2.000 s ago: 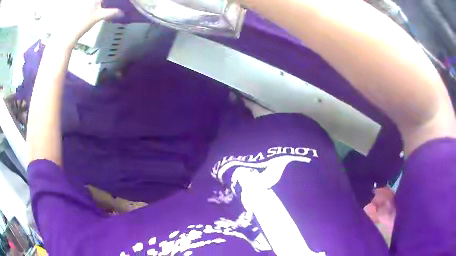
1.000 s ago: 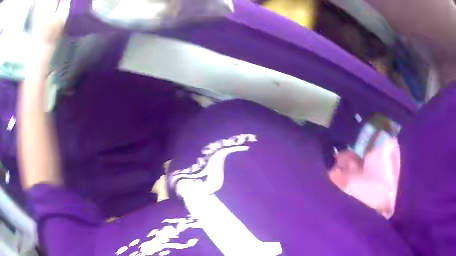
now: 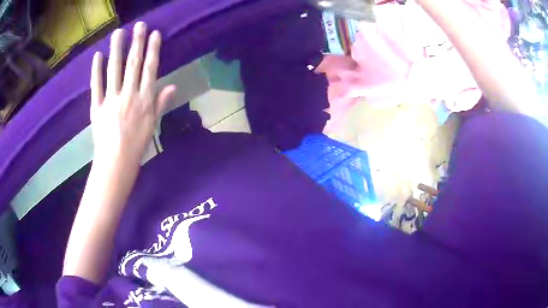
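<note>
The purple padded table edge (image 3: 198,27) curves from the lower left to the top middle. My left hand (image 3: 126,90) lies over it, palm down, fingers straight and slightly apart, holding nothing. Dark purple cloth (image 3: 279,78) hangs from the edge at the top middle, with tiny white spots on it. My right forearm (image 3: 474,54) reaches past the top edge at the right; my right hand is cut off by the picture's edge. A blurred silvery thing (image 3: 354,7) shows at the top, too cut off to identify.
A pale panel (image 3: 57,165) runs below the padded edge, with floor tiles (image 3: 222,108) beside it. Pink pieces (image 3: 384,54) lie heaped at the upper right, above a blue slotted crate (image 3: 336,165). A yellow thing (image 3: 75,27) stands beyond the table at the upper left.
The view has swung to the right, bringing in the blue crate and more pink cloth. My left hand now lies flat on the padded edge. The silvery iron has left the upper left.
</note>
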